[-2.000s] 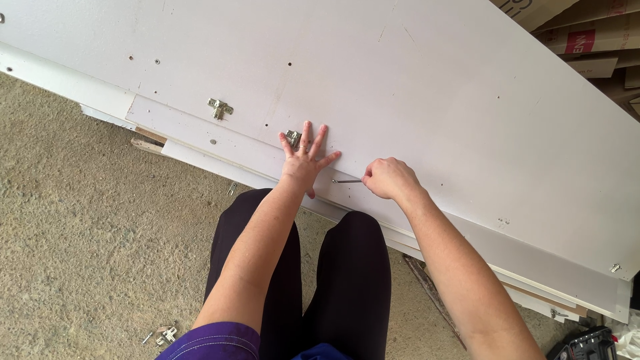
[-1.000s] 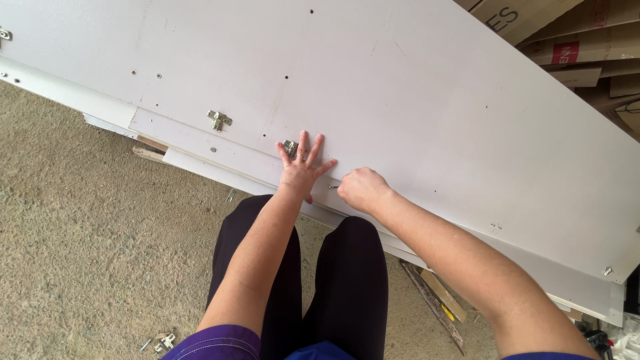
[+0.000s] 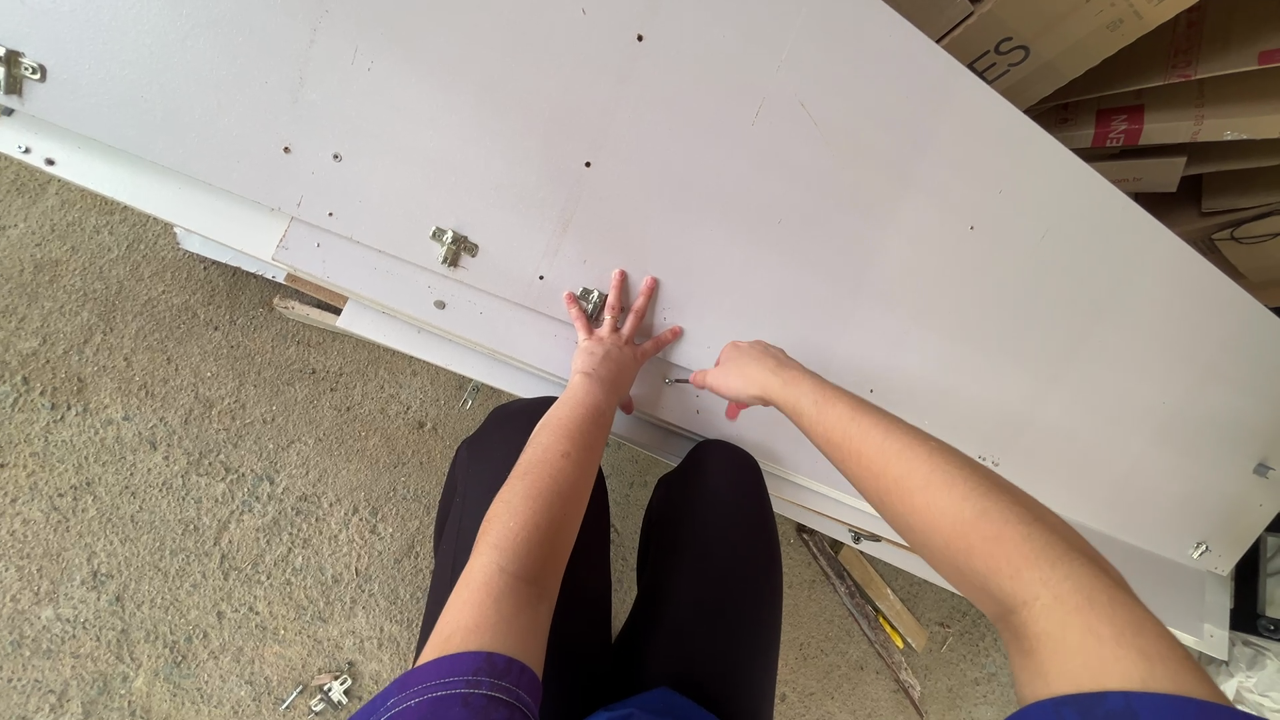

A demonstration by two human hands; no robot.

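My left hand (image 3: 615,345) lies spread on a large white panel (image 3: 800,200), its fingers over and around a metal hinge plate (image 3: 592,303); it grips nothing. To its right, my right hand (image 3: 752,375) is closed around a tool, of which only a thin metal shaft (image 3: 681,380) shows. The shaft points left to a small metal screw or fitting (image 3: 669,380) on the narrower white board (image 3: 510,335) along the near edge. The tool's handle is hidden in my fist. Another hinge plate (image 3: 453,246) is fixed to the panel on the left.
Stacked cardboard (image 3: 1140,120) fills the upper right. Loose metal fittings (image 3: 332,692) lie on the rough concrete floor (image 3: 220,450) at lower left. Wood strips (image 3: 880,600) lie below the panels at right. A further hinge plate (image 3: 18,70) sits at the left edge.
My right hand first came closer to my left hand, covering most of the shaft, then moved slightly back to the right, showing more of it. My left hand has stayed spread by the hinge plate.
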